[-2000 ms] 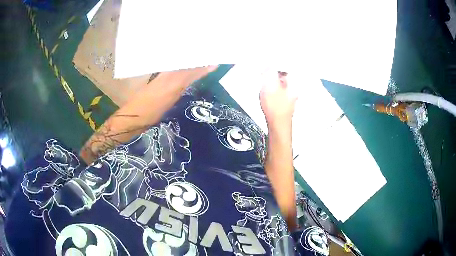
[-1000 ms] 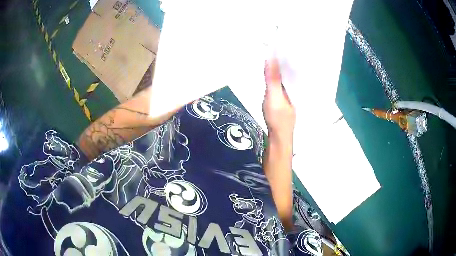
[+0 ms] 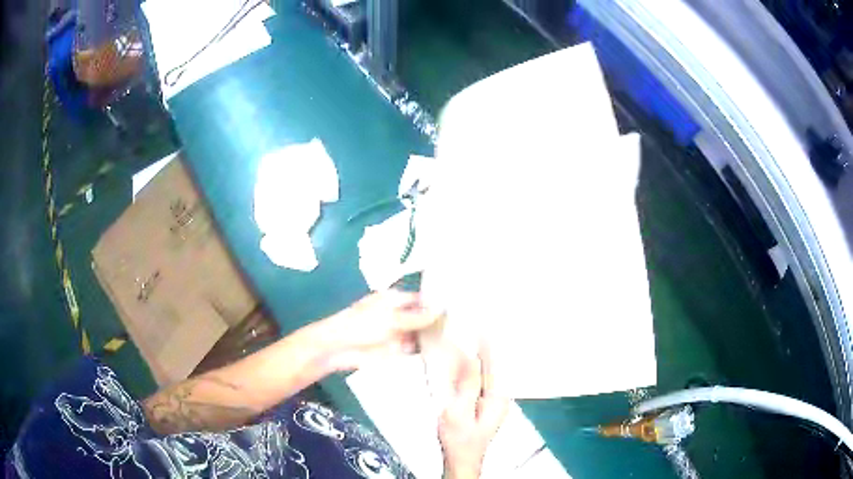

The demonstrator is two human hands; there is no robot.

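Note:
A large white sheet (image 3: 542,253) is held up over the right side of the bench, overexposed so its detail is lost. My left hand (image 3: 388,327) is at its lower left edge, fingers on the edge. My right hand (image 3: 468,398) is at its lower edge, partly washed out by glare, with the sheet between thumb and fingers. A second white sheet (image 3: 528,454) lies flat on the bench under my right hand. An orange-brown nozzle head (image 3: 641,428) with a pointed tip lies to the right, joined to a white hose.
Crumpled white cloths or gloves (image 3: 295,196) lie on the green bench (image 3: 220,122). More white sheets (image 3: 201,37) lie at its far end. Flattened brown cartons (image 3: 168,267) are on the floor at left. A curved rail (image 3: 786,196) and blue bins (image 3: 645,75) are at right.
The view has swung, showing more of the bench and the rail. The held sheet has moved to the right side of the bench, and my hands are now close together at its lower left corner.

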